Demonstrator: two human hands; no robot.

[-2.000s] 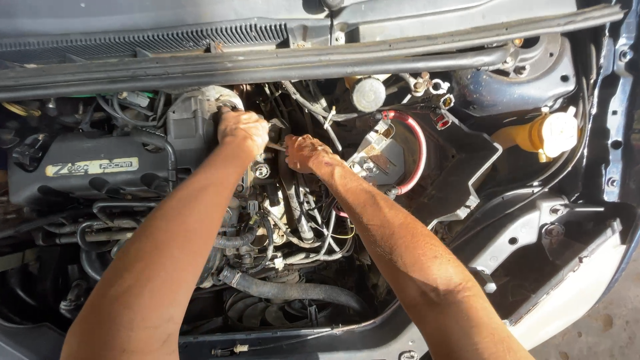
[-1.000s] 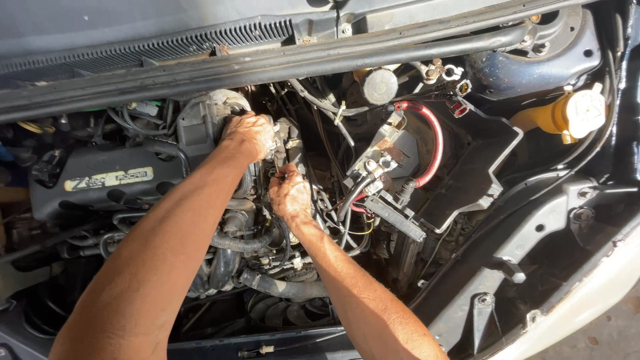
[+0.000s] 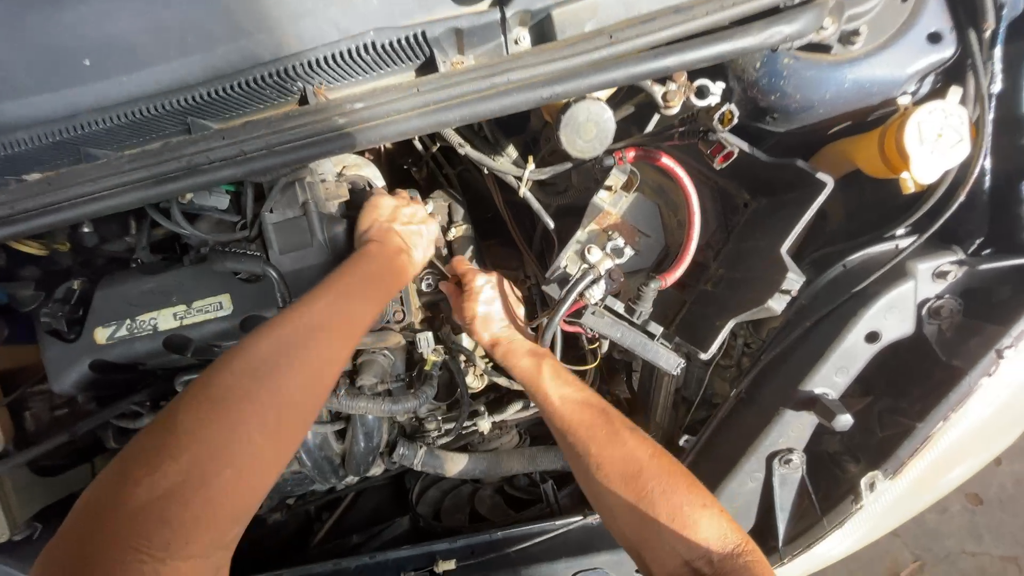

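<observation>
My left hand point(image 3: 398, 230) reaches into the engine bay beside the throttle-side housing point(image 3: 308, 228), fingers curled; what they grip is hidden beneath them. Just to the right and lower, my right hand point(image 3: 485, 304) has its thumb and fingers drawn together near a thin metal piece that shows between the two hands. Whether it holds that piece is unclear. Between and behind the hands lies a metal engine part point(image 3: 444, 216) with fittings. The black plastic engine cover point(image 3: 192, 288) is left of my forearms. Wires and a connector point(image 3: 426, 344) sit below my hands.
A red cable point(image 3: 686, 216) arches over a metal bracket beside the black battery tray point(image 3: 744, 240). A round cap point(image 3: 586, 128) stands behind. The yellow-necked reservoir point(image 3: 880, 148) is at right. A corrugated hose point(image 3: 488, 462) crosses the front. The black cowl edge point(image 3: 320, 136) bounds the back.
My right hand was lower and turned upward a second ago; it now lies farther up, close to my left hand. My left hand stays around the same engine area. The view has shifted nearer.
</observation>
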